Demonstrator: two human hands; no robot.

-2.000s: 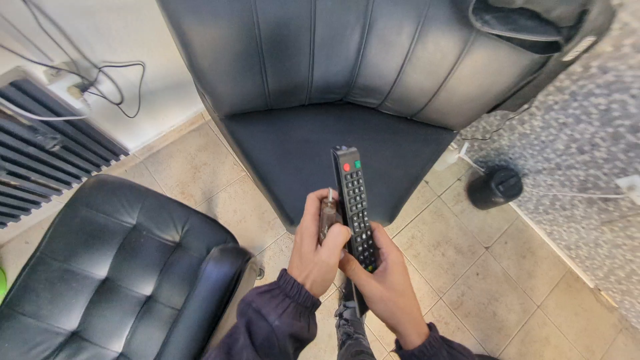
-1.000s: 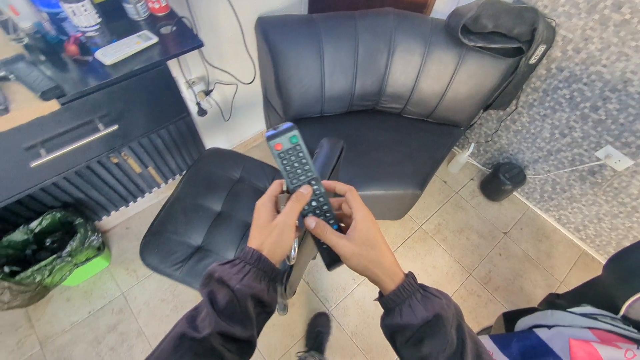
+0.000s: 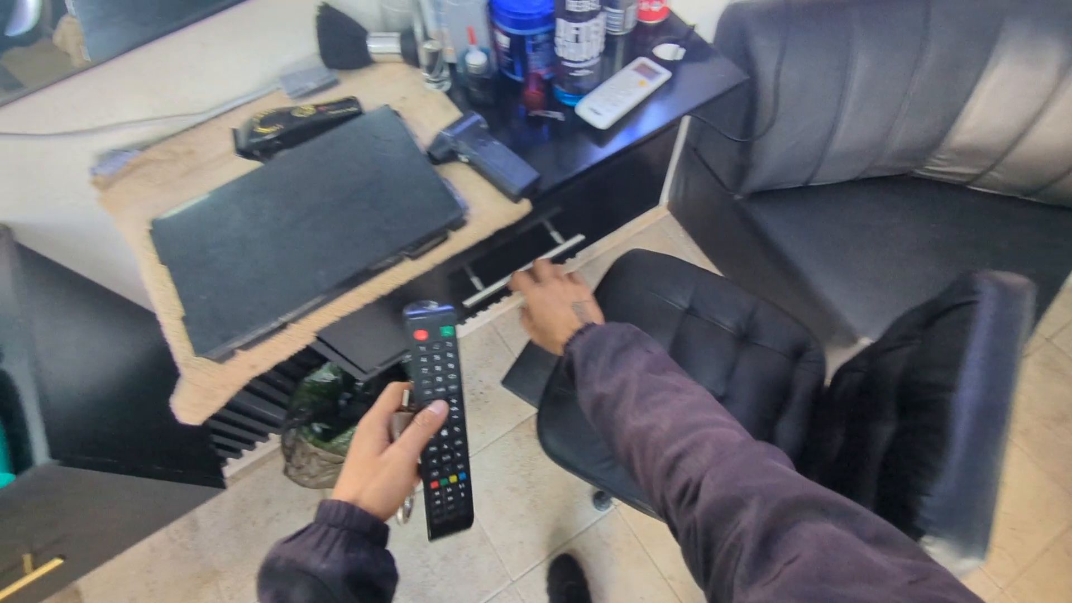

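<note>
My left hand (image 3: pixel 389 456) holds a black remote control (image 3: pixel 440 419) upright, thumb on its buttons. A small brownish object with a metal ring shows between that hand and the remote; what it is I cannot tell. My right hand (image 3: pixel 554 306) reaches out at the metal handle (image 3: pixel 523 270) of a black drawer (image 3: pixel 586 197), fingers spread and holding nothing I can make out; whether the fingertips touch the handle I cannot tell. Above the drawer, the counter carries a closed black laptop-like slab (image 3: pixel 310 230) on a beige towel (image 3: pixel 188 387).
Hair clippers (image 3: pixel 297 126), a dark handheld device (image 3: pixel 486 155), a brush (image 3: pixel 343 38), bottles (image 3: pixel 579 50) and a white remote (image 3: pixel 624 92) lie or stand on the counter. A black padded chair (image 3: pixel 670 335) is beneath my right arm, a black sofa (image 3: pixel 904 209) behind it. A lined bin (image 3: pixel 314 452) stands below.
My right hand has left the remote and moved out to the drawer handle. My left hand alone keeps the remote. The view has swung left to the counter.
</note>
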